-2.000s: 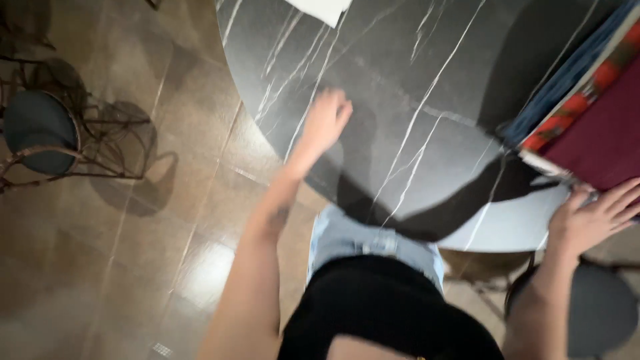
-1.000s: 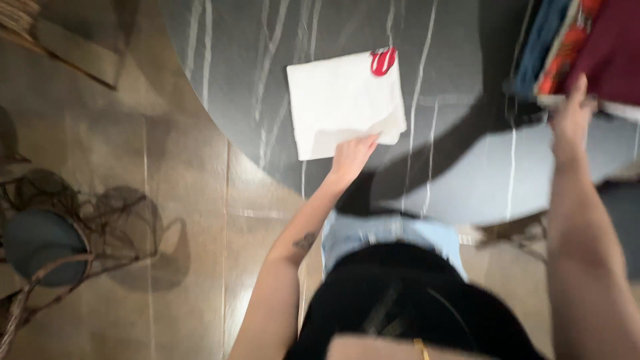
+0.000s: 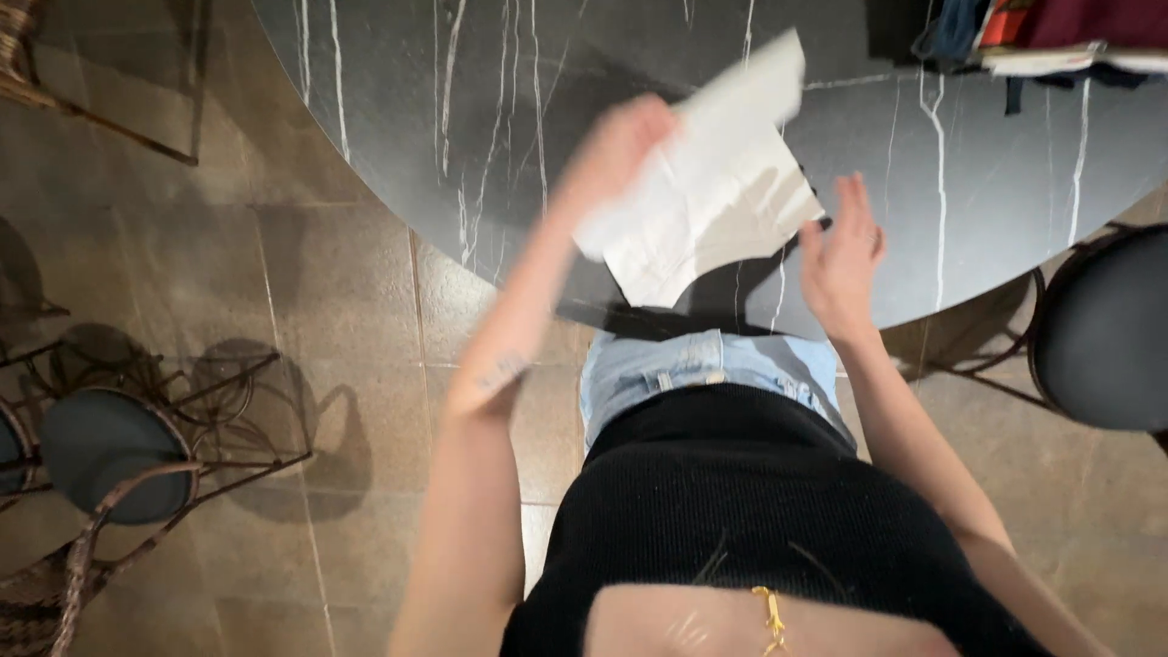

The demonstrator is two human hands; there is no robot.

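Note:
A white cloth garment (image 3: 703, 196), partly unfolded, lies across the near part of a dark marble-patterned round table (image 3: 383, 100), with one end raised and blurred. My left hand (image 3: 630, 132), blurred, is closed on its upper left edge. Just right of the cloth, my right hand (image 3: 844, 260) is held over the table with fingers apart and nothing in it. Whether its thumb touches the cloth's corner I cannot tell.
Folded clothes in maroon (image 3: 1086, 23), orange and dark blue are stacked at the table's upper right. A dark-seated chair (image 3: 1109, 328) stands close to the table's right edge. Woven-framed chairs (image 3: 119, 452) stand on the tiled floor at left.
The white cloth lay folded flat with a red print showing; now it is partly opened, with no print visible. My right hand has left the clothes stack and come beside the white cloth.

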